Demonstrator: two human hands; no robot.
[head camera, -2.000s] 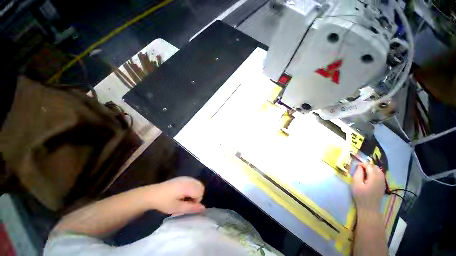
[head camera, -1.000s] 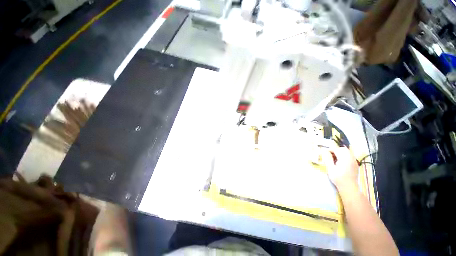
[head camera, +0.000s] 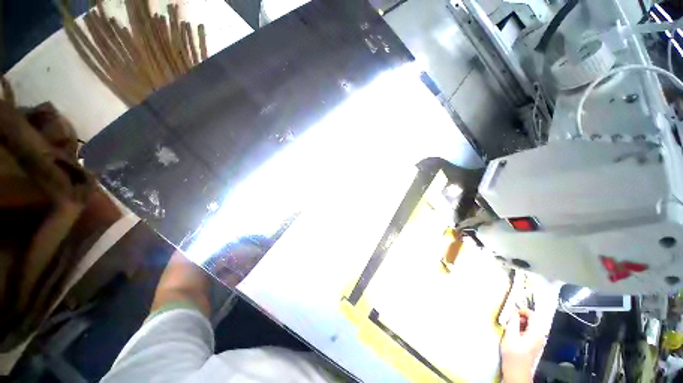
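Note:
My right hand (head camera: 523, 345) is at the lower right of the machine bed, washed out by glare. It is closed around a small red-handled tool, which looks like thread snips (head camera: 523, 322). My left forearm reaches up to the bed's front left edge; the left hand itself is hidden or cannot be made out. The pale bed with a yellow-taped template (head camera: 408, 351) lies in front of me. A small brown or orange piece (head camera: 451, 250) is near the needle area.
The white sewing head (head camera: 584, 217) with a red mark stands at right. A dark bed extension (head camera: 225, 127) spans the upper left. Brown strips (head camera: 142, 48) lie on the white left table, with floppy brown bag pieces (head camera: 37, 187) nearer me. A screen (head camera: 599, 301) is at lower right.
The view has swung left and closer. The left arm has moved from near my lap towards the bed's left edge. My right hand stays at the right of the template with the red tool.

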